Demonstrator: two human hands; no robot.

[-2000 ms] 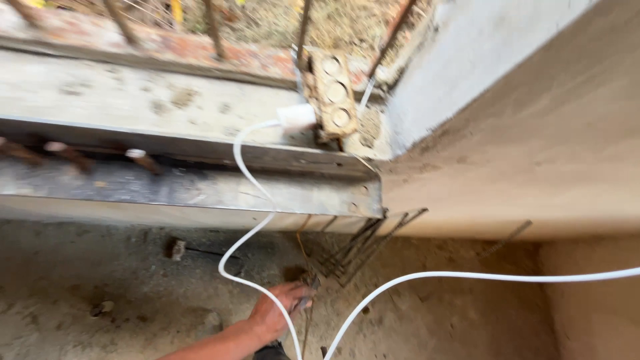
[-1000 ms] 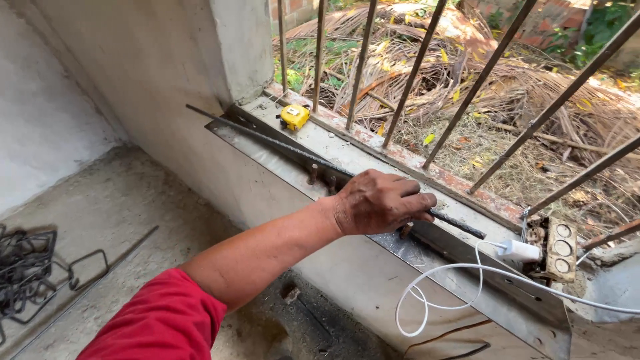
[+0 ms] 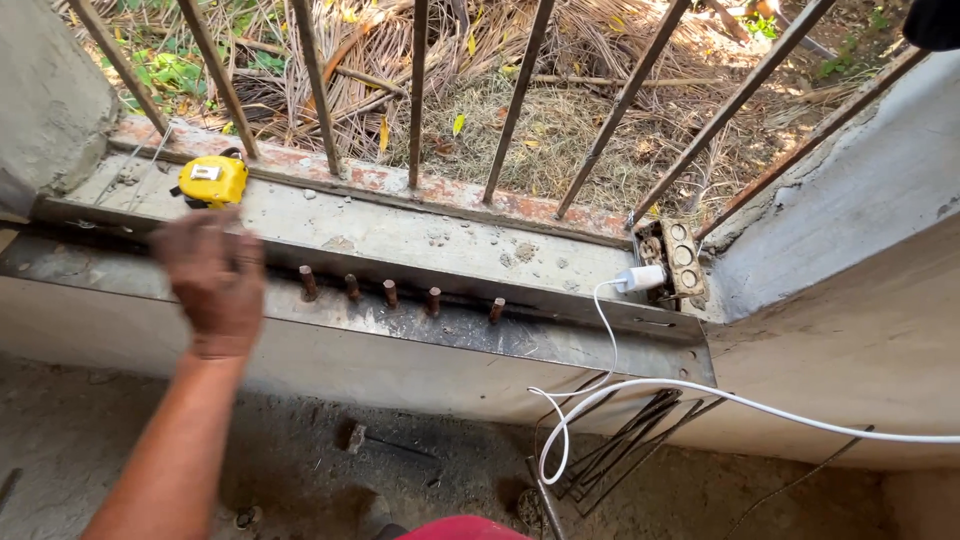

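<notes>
My left hand (image 3: 214, 277), blurred, reaches over the left part of a long steel angle bar (image 3: 600, 352) on the window sill. Its fingers are just below a yellow tape measure (image 3: 214, 180); whether they touch it or hold anything cannot be told. Several short upright steel pegs (image 3: 433, 301) stand along the bar, to the right of the hand. At the sill's right end a white plug adapter (image 3: 643, 278) sits in a worn socket block (image 3: 682, 259), with a white cable (image 3: 611, 337) running from it. My right hand is out of view.
Rusty window bars (image 3: 416, 97) rise behind the sill (image 3: 450, 240). Bent steel rods (image 3: 630, 442) lean low by the wall at right. On the floor lies what looks like a hammer (image 3: 358, 439). The white cable loops across the right side. Dark object at top right, unclear.
A second ago my left hand held a long dark rod over the angle bar; now the hand is farther left, near the tape measure, and no rod is plain in it. The view has swung.
</notes>
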